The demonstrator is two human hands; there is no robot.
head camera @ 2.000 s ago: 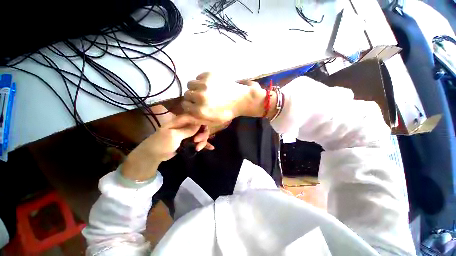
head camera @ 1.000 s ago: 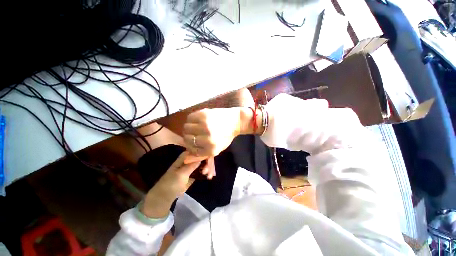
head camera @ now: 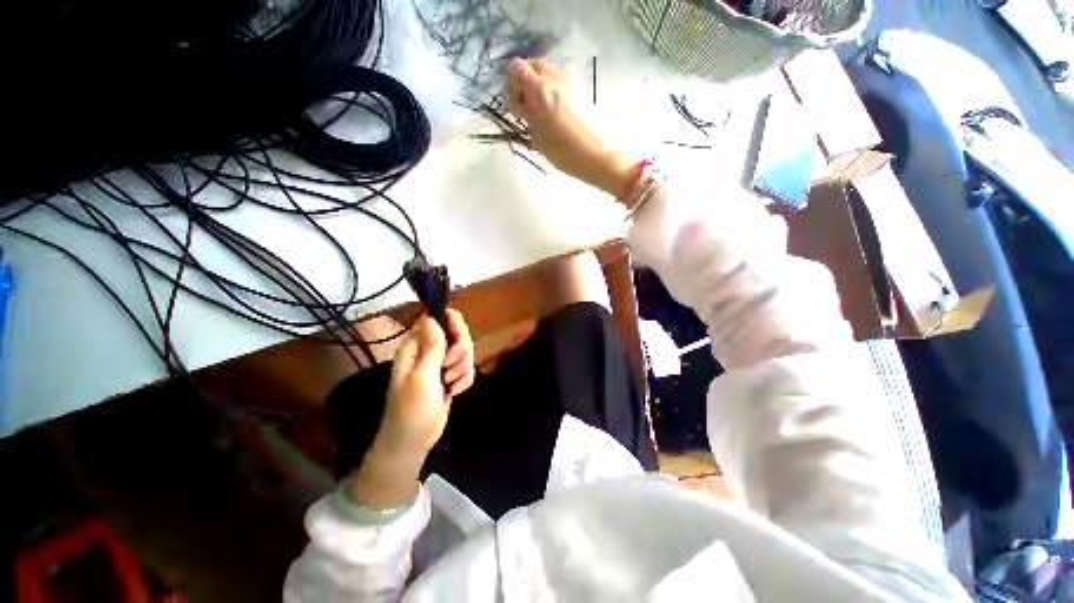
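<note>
My left hand (head camera: 430,375) is closed around a small black cable bundle (head camera: 426,283), held upright at the table's front edge. The bundle's upper end sticks out above my fingers. My right hand (head camera: 544,104) is over the twist tie pile (head camera: 509,132) on the table, fingers bent down; whether it holds a tie is too blurred to tell. The pile of loose cables (head camera: 224,118) lies at the left of the table, with a big round coil and single strands hanging over the front edge.
A pale basket (head camera: 718,45) stands at the far right of the table (head camera: 518,218). An open cardboard box (head camera: 830,253) is beside my lap at right. A few ties (head camera: 695,114) lie apart. A red stool (head camera: 80,563) is at lower left, a blue vehicle (head camera: 942,271) at right.
My hands were together over my lap and are now apart. My right hand has moved up and forward to the twist ties. The bundle in my left hand now shows upright.
</note>
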